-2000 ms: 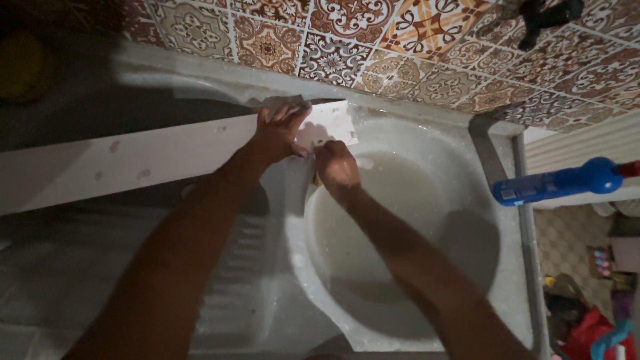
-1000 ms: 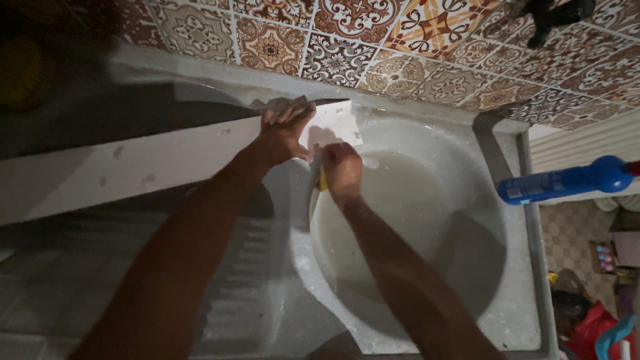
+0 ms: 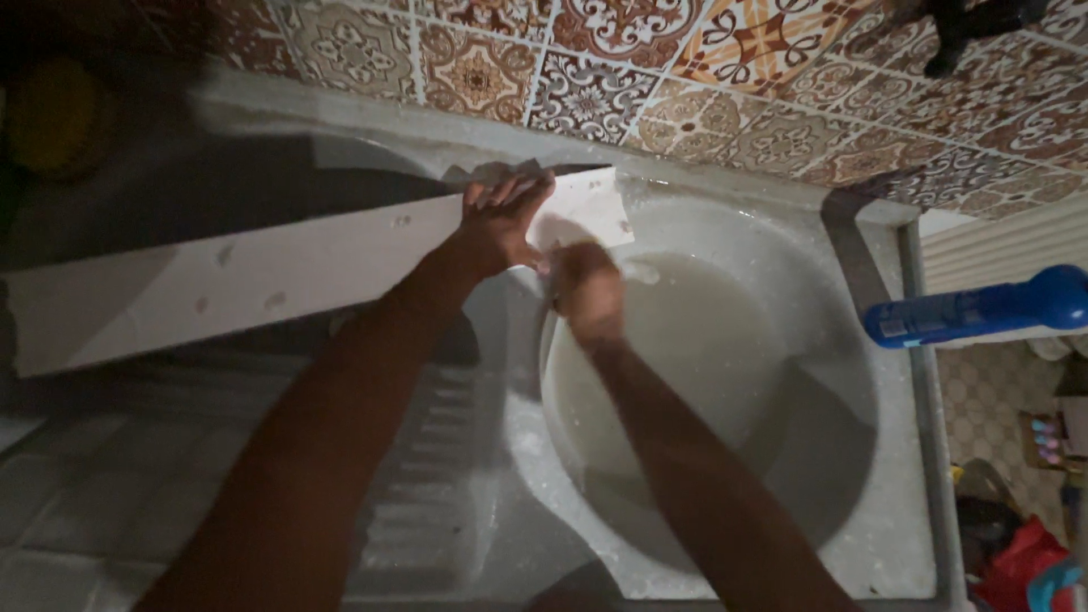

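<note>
A long white board (image 3: 314,259) lies across the stone laundry sink (image 3: 905,476), its right end near the rim of a round basin holding cloudy water (image 3: 680,365). My left hand (image 3: 501,221) grips the board near that end, fingers over the far edge and thumb at the near edge. Just right of that thumb, my right hand (image 3: 588,289) is closed and blurred at the board's near edge. Whatever it holds is mostly hidden. Small marks and holes show on the board.
A blue bottle (image 3: 977,310) lies at the sink's right edge. Patterned tiles (image 3: 586,93) cover the wall behind, with a dark tap (image 3: 960,25) above. Left of the basin is a ribbed washboard (image 3: 425,476). A red item (image 3: 1024,565) is on the floor.
My left hand stays on the board. My right hand stays by the near edge with small shifts; the yellow item seen under it a second ago is no longer visible.
</note>
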